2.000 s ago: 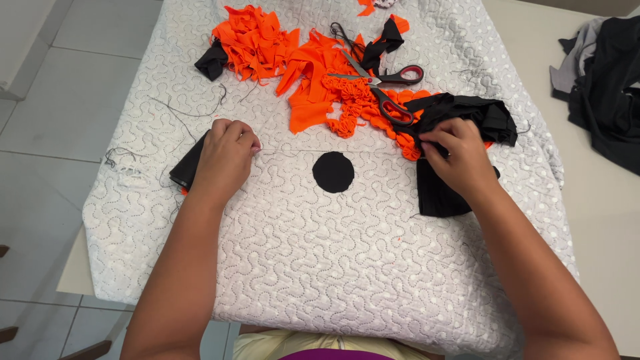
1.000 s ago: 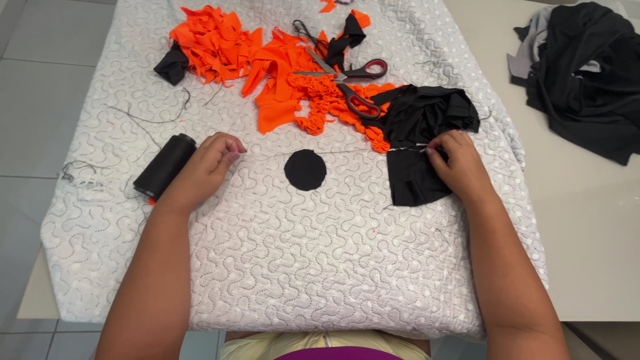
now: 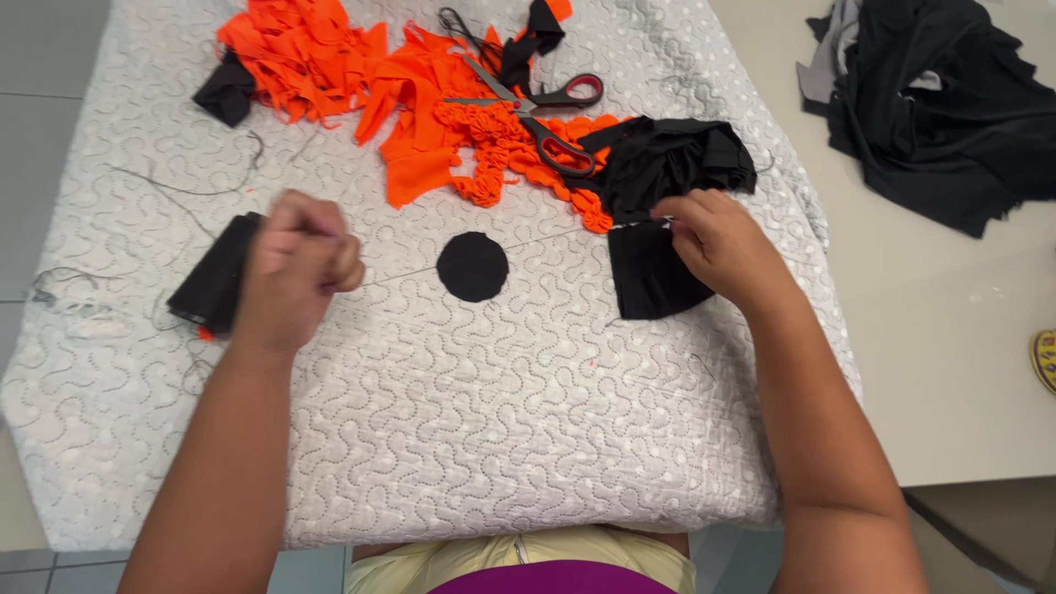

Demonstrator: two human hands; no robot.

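Observation:
My left hand (image 3: 304, 260), slightly blurred, pinches one end of a thin thread (image 3: 396, 279) beside a black thread cone (image 3: 210, 276). The thread runs taut above a black fabric circle (image 3: 473, 266) toward my right hand (image 3: 714, 235). That hand's fingertips are closed together over the top edge of a black fabric square (image 3: 652, 276); a tiny light-coloured thing shows at them, perhaps a needle. Just behind lies a heap of black fabric pieces (image 3: 672, 161). Scissors (image 3: 524, 107) with black and red handles lie with blades apart on gathered orange fabric (image 3: 487, 136).
A white quilted cloth (image 3: 528, 429) covers the table. Orange fabric scraps (image 3: 305, 58) and a small black scrap (image 3: 225, 89) lie at the back left. Loose threads (image 3: 198, 190) are near the cone. Black and grey garments (image 3: 932, 107) sit on the right-hand surface (image 3: 932, 330).
Both hands stay apart with the thread stretched between them. My left hand has risen off the cloth beside the cone, which it partly covered at first. The view has shifted.

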